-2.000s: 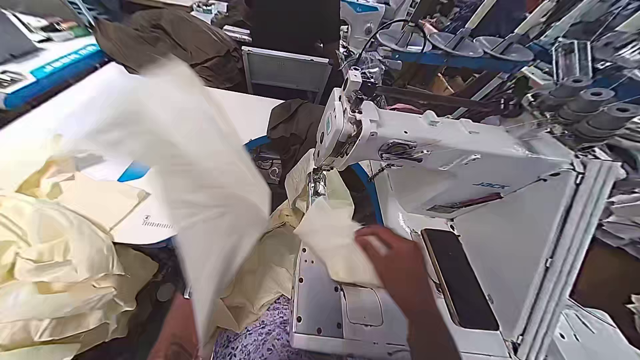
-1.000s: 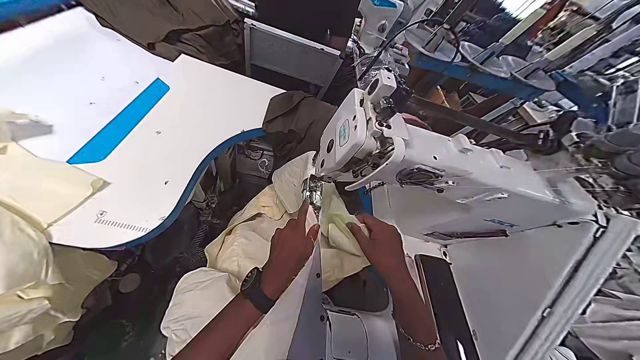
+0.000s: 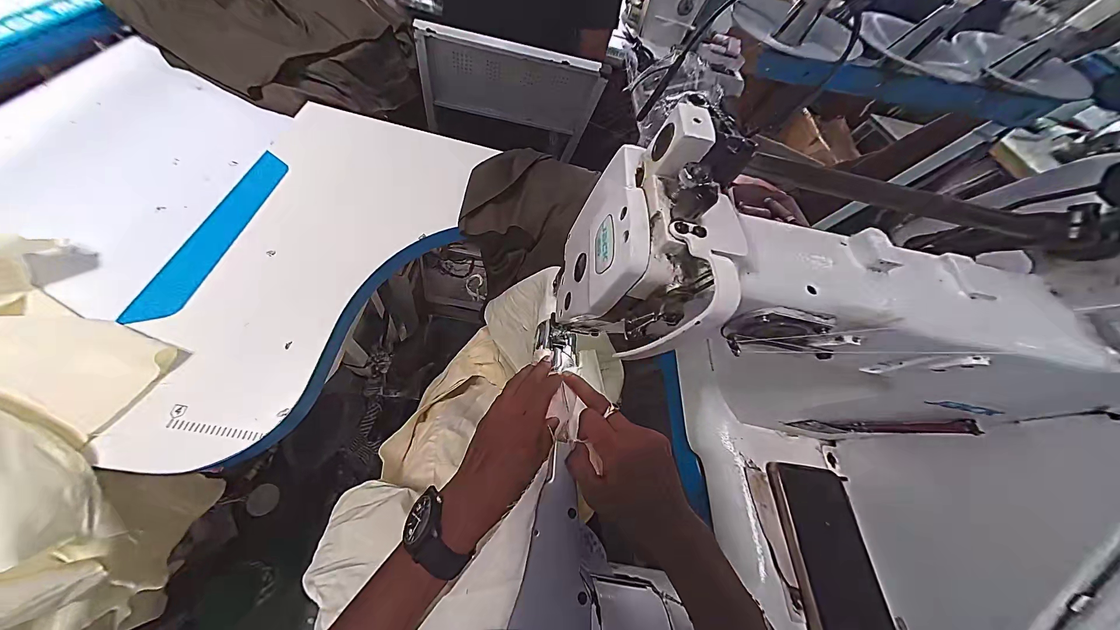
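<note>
A white Jack industrial sewing machine (image 3: 787,289) reaches in from the right, its presser foot (image 3: 560,343) down by a cream fabric piece (image 3: 472,385). My left hand (image 3: 512,420), with a black watch on the wrist, lies on the fabric, fingertips just in front of the foot. Close beside it, my right hand (image 3: 621,451), with a ring on one finger, pinches the fabric edge between thumb and finger. The cream cloth hangs around the narrow machine arm (image 3: 551,534) and spreads below my left forearm.
At left is a white table with a blue edge (image 3: 350,306), a cream fabric pile (image 3: 52,490) on its near side. Dark brown cloth (image 3: 525,206) lies behind the needle area. A phone (image 3: 831,542) rests on the machine bed at right. Another person's hand (image 3: 770,199) shows behind the machine head.
Two seconds ago a cream piece was raised at left and my hands were apart. Now both are together at the presser foot. Since one second ago my right hand has moved closer to my left.
</note>
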